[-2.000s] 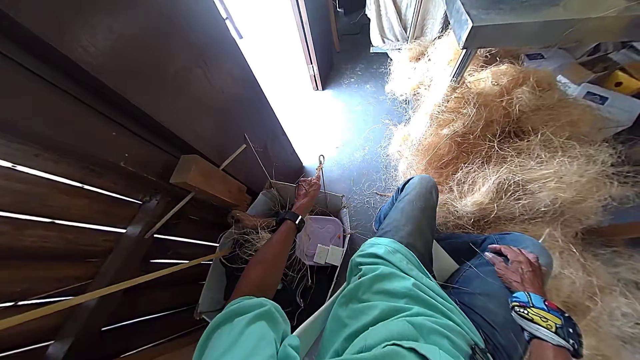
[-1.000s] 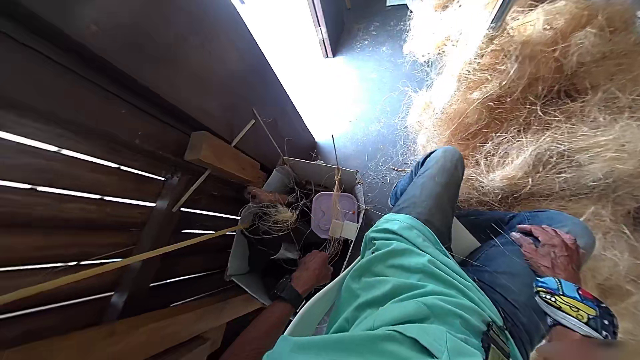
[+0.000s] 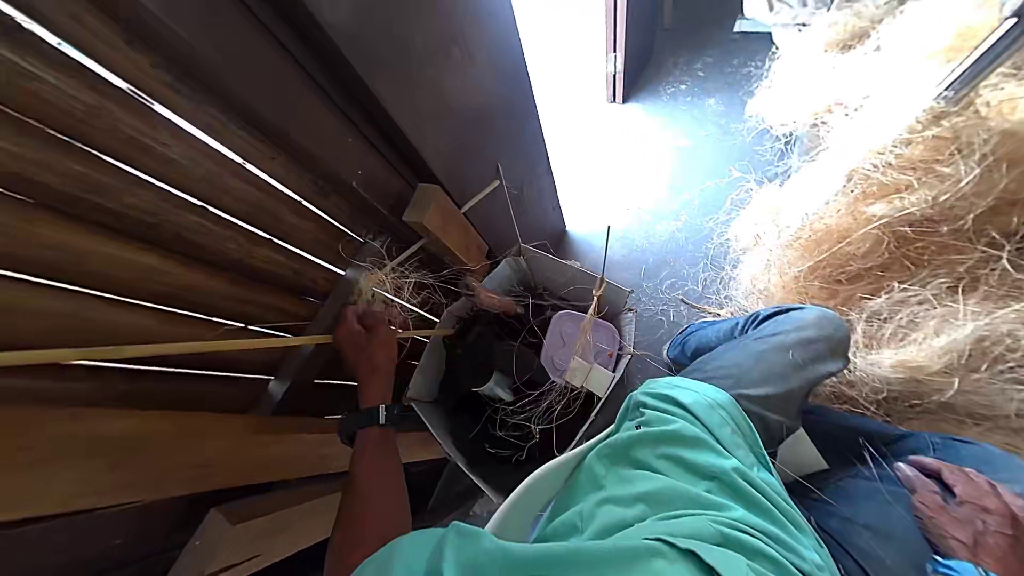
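Observation:
My left hand (image 3: 367, 344) is closed on a tangled tuft of pale plant fibers (image 3: 376, 288), left of an open cardboard box (image 3: 432, 368), beside a long thin wooden strip (image 3: 176, 349). Inside the box are a lilac plastic lid or container (image 3: 568, 336), two small pale square pieces (image 3: 588, 374) and loose fibers (image 3: 532, 412). A thin dark rod with a tied fiber bundle (image 3: 594, 308) leans over the lilac item. My right hand (image 3: 964, 508) rests on my jeans at the lower right, fingers slightly apart, with a few thin strands near it.
A large heap of tan fibers (image 3: 920, 216) covers the floor at right. A slatted wooden wall (image 3: 160, 216) stands at left, with a wooden block (image 3: 448, 224) near the box. A door edge (image 3: 614, 56) stands beside the bright opening, and stray strands litter the floor (image 3: 656, 272).
My left hand has moved from over the box to the wall side and now holds the fiber tuft, which lay at the box's left earlier. My right hand remains on my leg. The view has shifted left.

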